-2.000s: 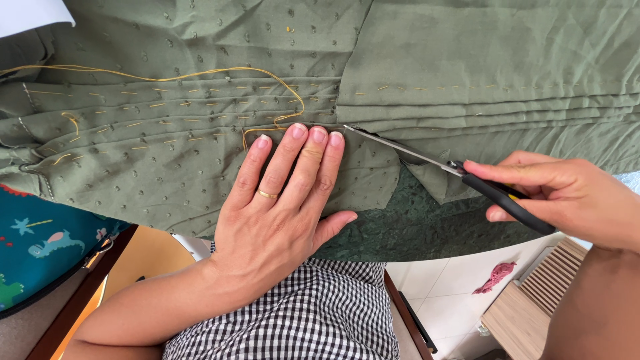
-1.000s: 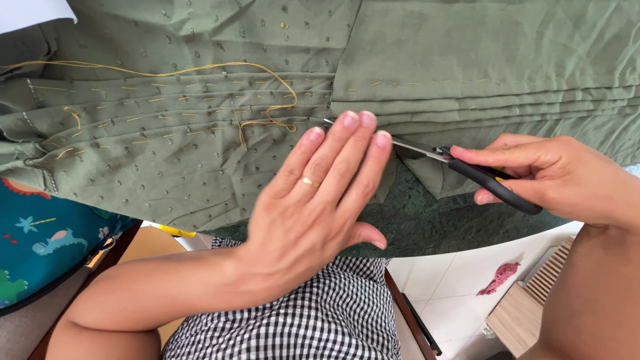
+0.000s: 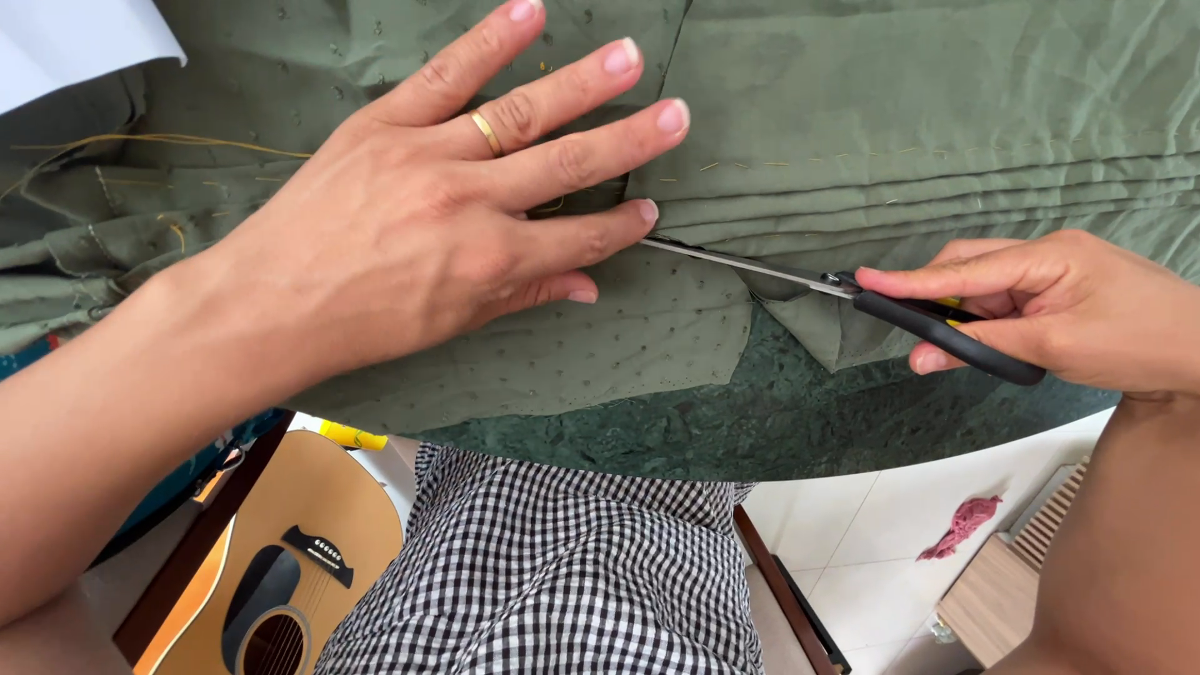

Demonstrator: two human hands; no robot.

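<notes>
Olive-green fabric (image 3: 844, 84) with yellow basting stitches and several long pleats lies over a dark green marbled tabletop (image 3: 600, 436). My left hand (image 3: 459, 178), fingers spread and a ring on one, is over the fabric left of centre, holding nothing. Black-handled scissors (image 3: 937, 328) are in my right hand (image 3: 1050, 300) at the right; their blades look nearly together and point left. The blade tip lies at or under a fingertip of my left hand, so it is hidden. A loose yellow thread (image 3: 206, 141) runs across the fabric at the left, partly covered by my left hand.
White paper (image 3: 75, 42) lies at the top left. Below the curved table edge are an acoustic guitar (image 3: 347, 487), my black-and-white checked garment (image 3: 562, 562), and a pinkish cloth (image 3: 964, 527) on the tiled floor. A wooden slatted piece of furniture (image 3: 998, 586) stands at the lower right.
My left hand has lifted from lying on the fabric, spread its fingers and moved up across the pleats. The guitar has come into sight. The scissors stay in my right hand.
</notes>
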